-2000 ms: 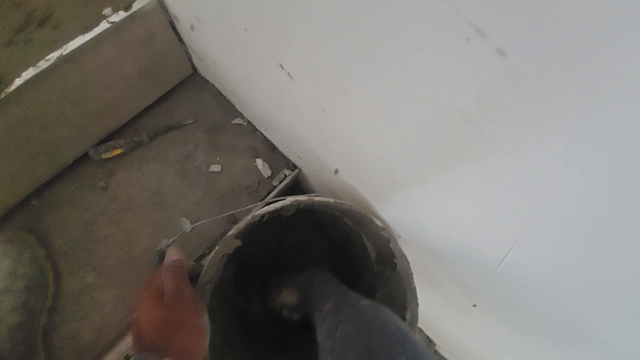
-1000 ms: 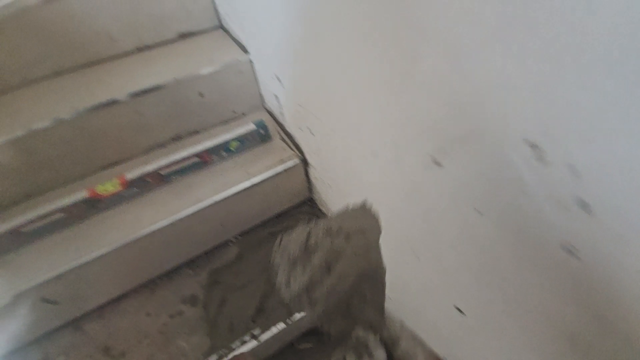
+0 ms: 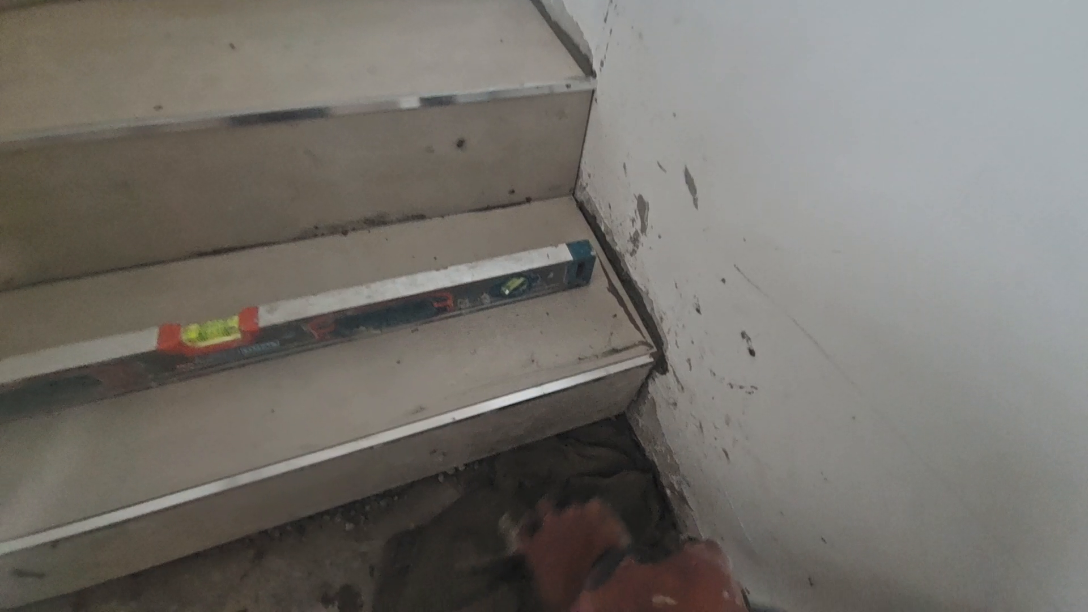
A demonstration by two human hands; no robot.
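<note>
Two blurred reddish-orange shapes show at the bottom edge, over wet grey mortar [image 3: 595,467] in the corner beside the wall. The left one looks like my left hand [image 3: 569,544], low over the mortar. Nearer the wall, the other looks like my right hand [image 3: 667,582], partly cut off by the frame. Blur hides the fingers and anything they may hold. On the stair tread above lies a spirit level [image 3: 374,310] with a red-framed yellow vial, its dark end cap close to the wall.
Tiled steps with metal edge trim [image 3: 357,455] rise at the upper left. A white wall [image 3: 892,297] with chips and grey smears stands at the right. A dark gap [image 3: 625,276] runs between tread and wall. Crumbs and mortar stains lie on the lower surface [image 3: 306,561].
The view has shifted from the bucket to the stairs. Two seconds ago one hand was at the bucket's rim and a grey arm reached inside; one second ago a mass of mortar was above the corner.
</note>
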